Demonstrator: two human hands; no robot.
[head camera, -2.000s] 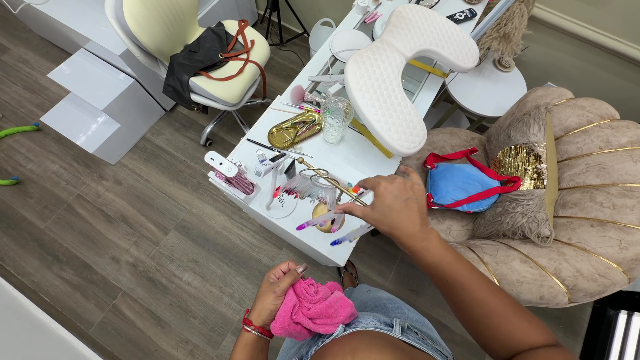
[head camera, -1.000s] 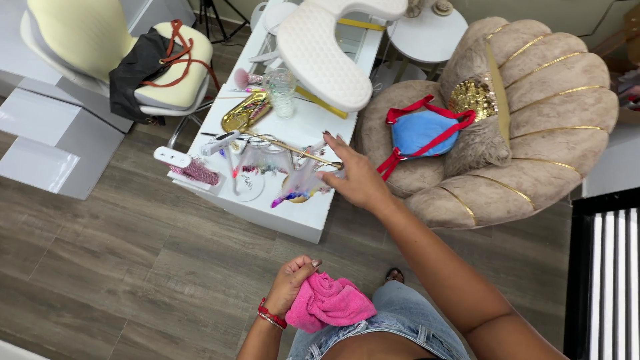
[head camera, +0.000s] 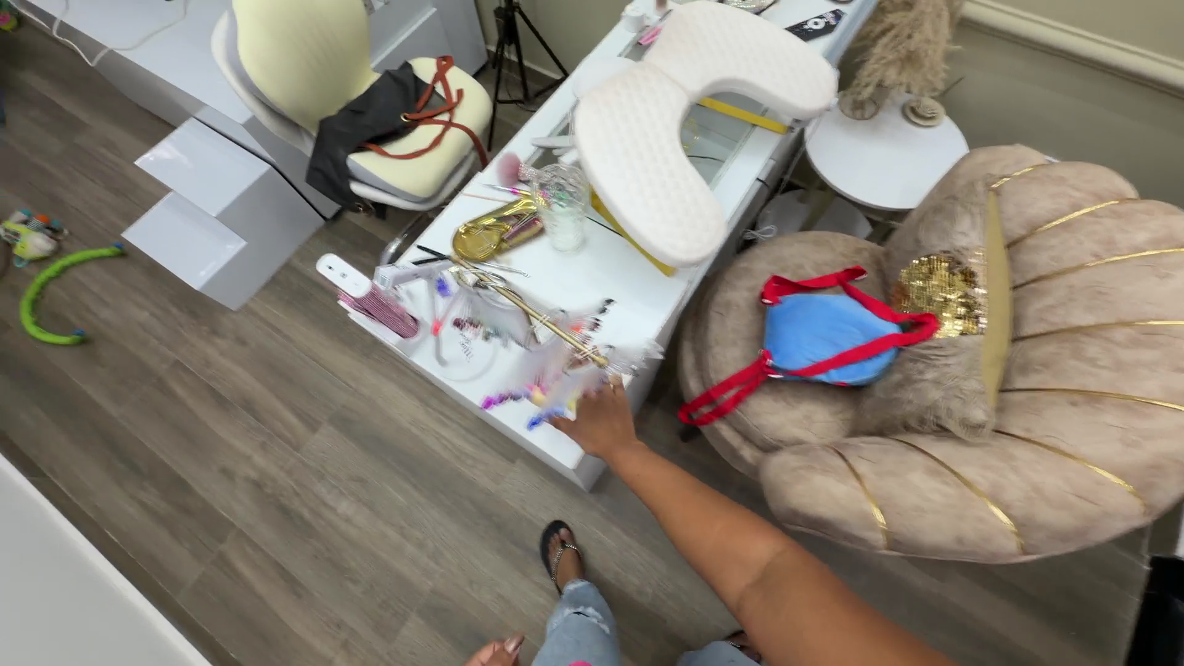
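Note:
My right hand (head camera: 601, 416) is at the near end of a gold rod (head camera: 546, 319) at the white desk's near corner, its fingers closed around the end. Clear nail display sticks with purple, blue and dark tips (head camera: 532, 398) fan out from the rod, blurred. My left hand (head camera: 495, 652) shows only its fingertips at the bottom edge; a sliver of pink cloth (head camera: 580, 662) is beside it, and the grip itself is cut off. Near the rod are a glittery pink item with a white top (head camera: 384, 310), a gold tray (head camera: 499, 229) and a clear glass jar (head camera: 561, 208).
A white curved armrest cushion (head camera: 647, 139) lies on the desk (head camera: 592, 467). To the right, a shell-backed armchair (head camera: 1064, 370) holds a blue bag with red straps (head camera: 828, 338). A cream chair (head camera: 296, 55) stands behind left, a round side table (head camera: 883, 157) behind right.
The view has shifted. My left hand and the pink cloth, both plainly seen earlier, are now mostly below the frame. My right hand stays at the rod's near end.

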